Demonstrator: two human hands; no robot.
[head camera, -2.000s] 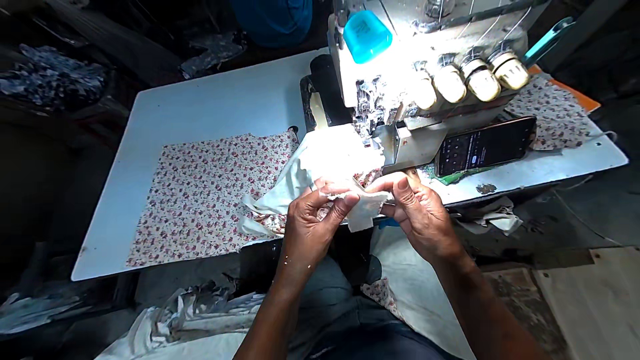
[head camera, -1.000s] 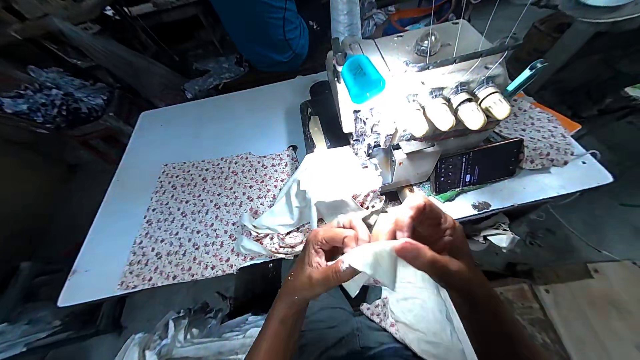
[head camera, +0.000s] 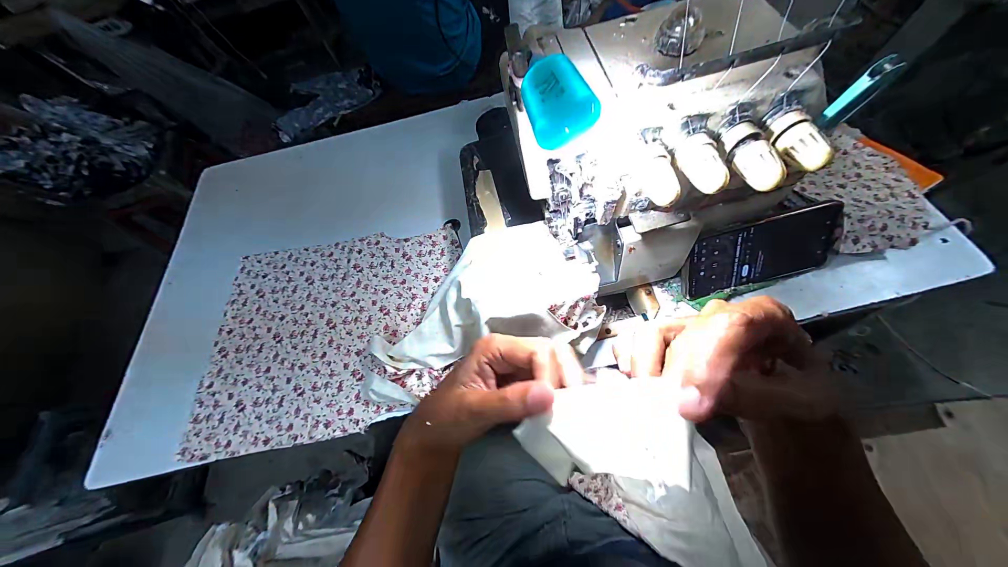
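My left hand pinches the upper left edge of a white cloth between thumb and fingers. My right hand, somewhat blurred, grips the same edge farther right. The cloth hangs from both hands over my lap, with a floral part showing below. Just beyond, a bunched white cloth with floral parts lies at the needle area of an overlock sewing machine. A flat floral fabric piece is spread to the left of it.
A smartphone leans at the machine's front right. Floral fabric lies behind it on the white sewing table. A blue plastic cover sits on the machine. Pale cloths are heaped below the table's left front edge.
My hands have moved apart along the white cloth, which was gathered between them two seconds ago and now hangs spread over my lap. The floral piece on the table has not plainly moved.
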